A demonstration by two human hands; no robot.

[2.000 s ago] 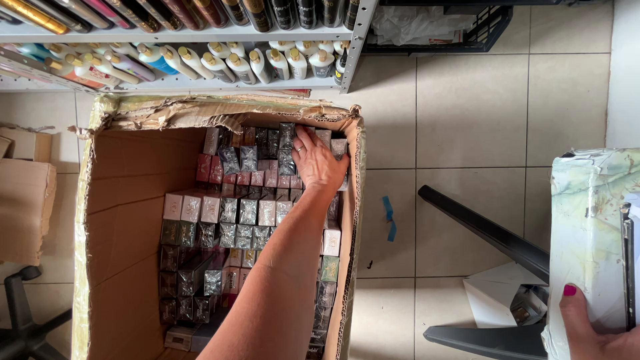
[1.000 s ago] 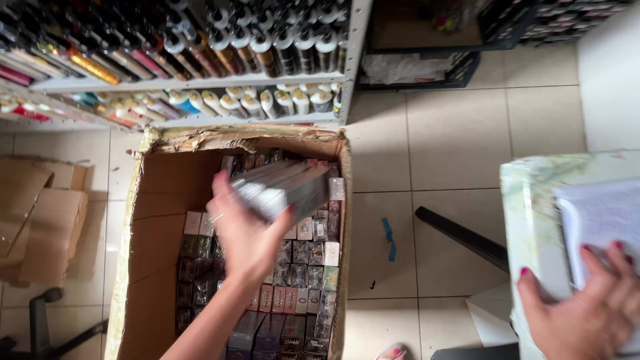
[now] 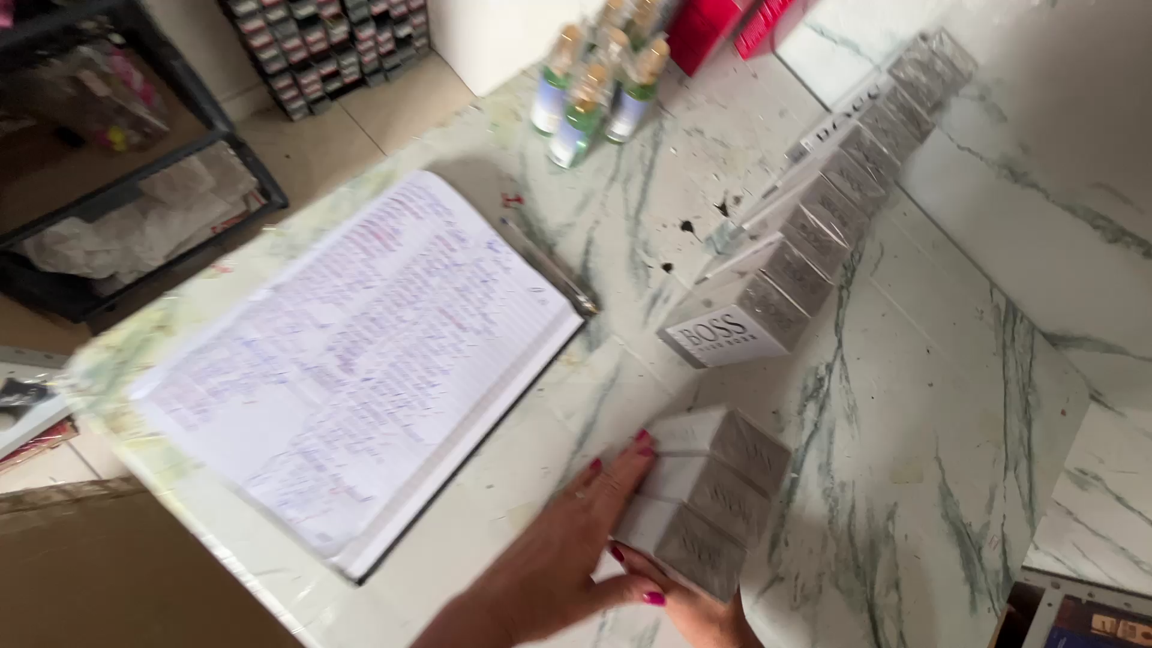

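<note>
Three grey-and-white boxes in clear wrap (image 3: 706, 499) stand side by side over the marble-patterned table. My left hand (image 3: 558, 549) presses its fingers along their left side, thumb spread below them. Mostly hidden under their near end, my right hand (image 3: 693, 598) grips them from below. Beyond, a long row of similar Boss perfume boxes (image 3: 792, 261) runs toward the upper right. An open handwritten notebook (image 3: 369, 360) lies left of the hands, with a pen (image 3: 549, 265) along its upper right edge.
Several green glass bottles with gold-coloured caps (image 3: 580, 117) stand at the table's far side, near a red box (image 3: 706, 31). Stacked small boxes (image 3: 324, 54) and a black crate (image 3: 252, 171) are beyond the table's edge. A cardboard box (image 3: 126, 567) sits at lower left.
The view has swung right to the table. My left hand, earlier lifting grey boxes inside the cardboard box, is now at the table; my right hand has left the notebook for the boxes.
</note>
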